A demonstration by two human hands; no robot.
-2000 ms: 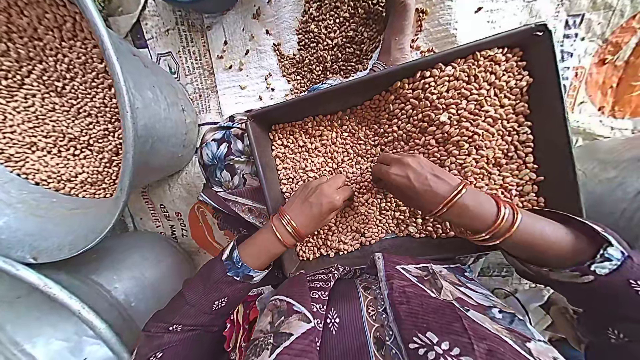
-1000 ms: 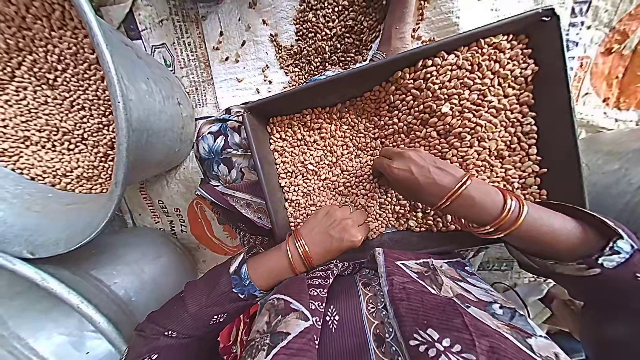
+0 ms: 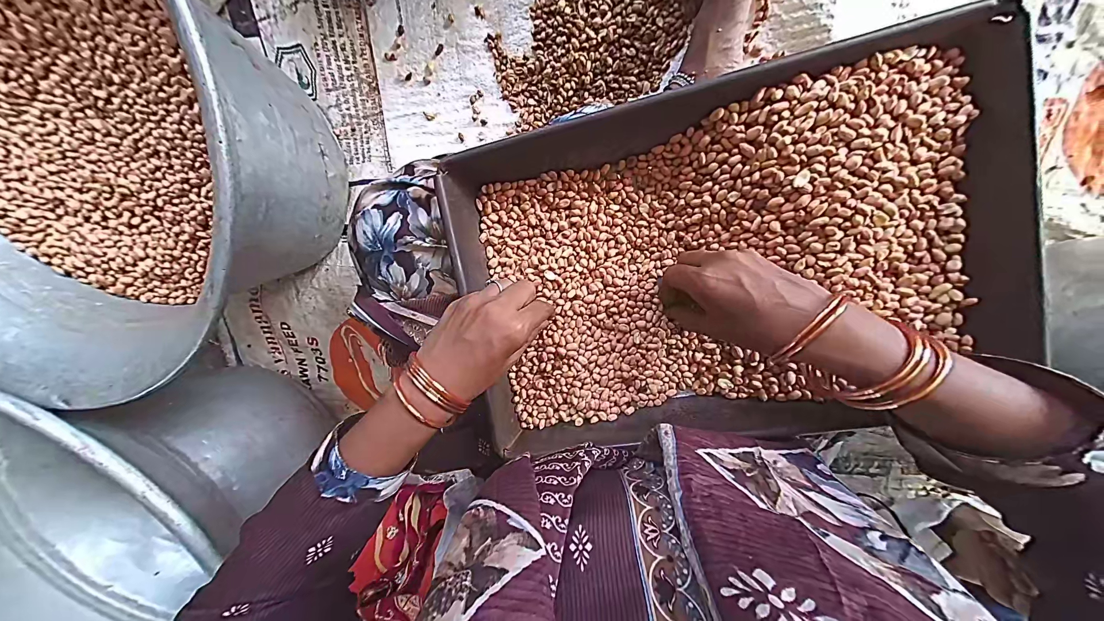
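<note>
A dark rectangular tray (image 3: 1005, 198) lies tilted across my lap, holding a layer of reddish-brown shelled peanuts (image 3: 595, 259). My left hand (image 3: 492, 332) is at the tray's left side, its curled fingertips at the edge of the nuts. Near the middle of the layer, my right hand (image 3: 733, 297) has its fingers bent down against the nuts. Whether either hand pinches a nut is hidden by the fingers. Metal bangles ring both wrists. The nuts at the right look larger and more heaped than the flatter layer at the left.
On the left stands a large metal pot (image 3: 280, 155) filled with similar nuts. Below it is another metal vessel (image 3: 78, 483). A pile of darker nuts (image 3: 595, 52) lies on printed sacking (image 3: 448, 52) beyond the tray, beside a person's bare foot or limb (image 3: 724, 34).
My left hand has moved from the tray's near edge up and left to its left side. My right hand stays near the middle of the nuts.
</note>
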